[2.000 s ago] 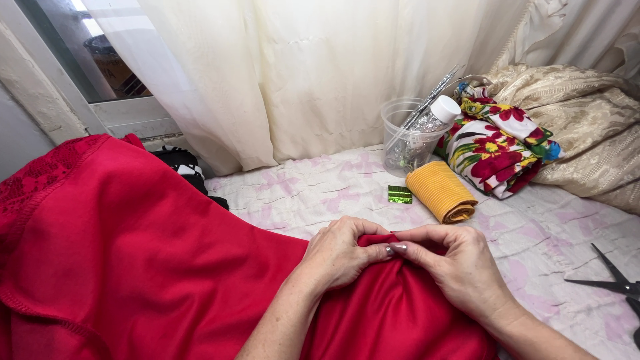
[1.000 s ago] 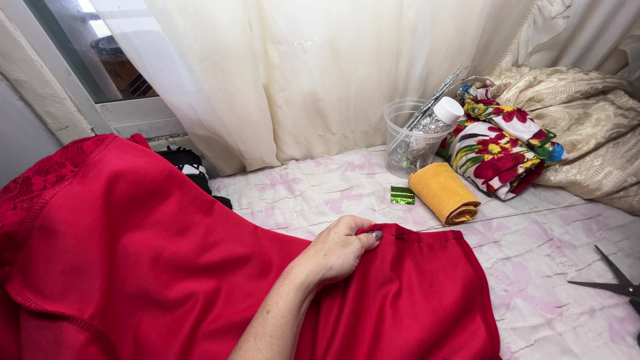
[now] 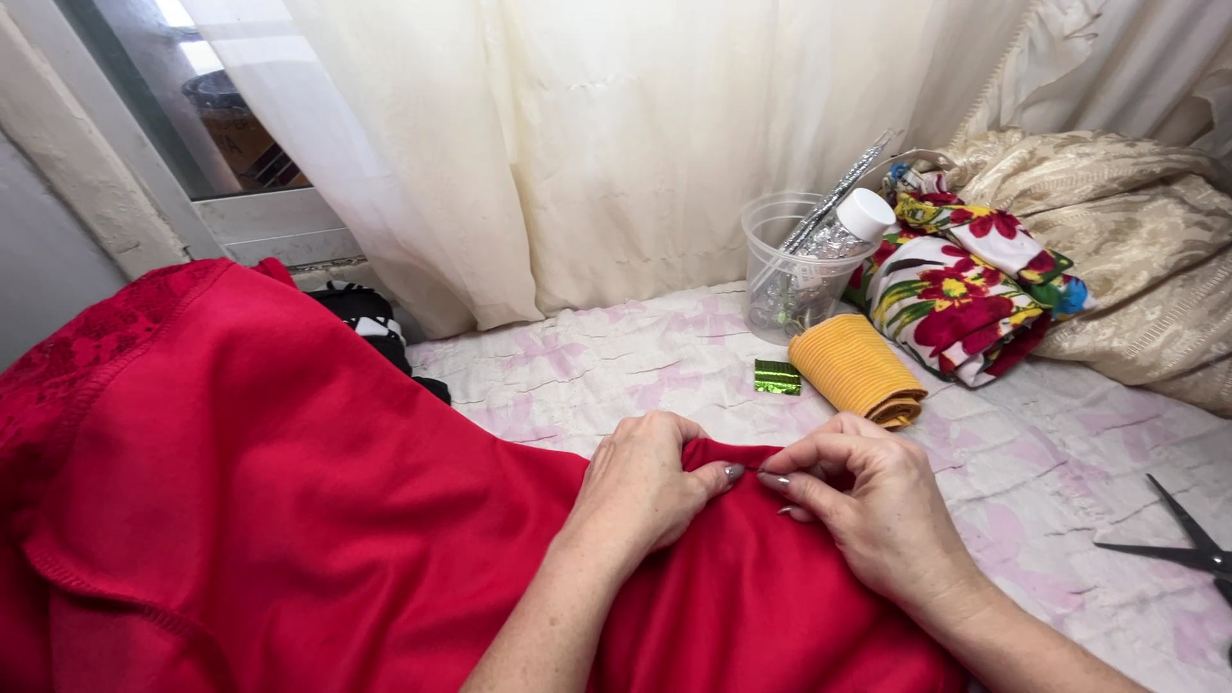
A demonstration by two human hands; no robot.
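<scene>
A large red fabric garment with a lace panel at its left end spreads over the left and middle of the view. My left hand pinches the folded edge of the red fabric between thumb and fingers. Close to its right, my right hand has thumb and index finger together at the same edge. A thin dark sliver shows at those fingertips; whether it is a needle or thread I cannot tell. Just beyond the hands lie a rolled mustard ribbed cloth and a small shiny green piece.
Open black scissors lie at the right edge on a quilted white and pink cover. A clear plastic cup holds a white-capped bottle. Beside it are floral fabric and beige fabric. A cream curtain hangs behind.
One second ago my right hand was out of view and the hem lay flat to the right of my left hand. Now my right hand is back at the edge, and the fabric is gathered.
</scene>
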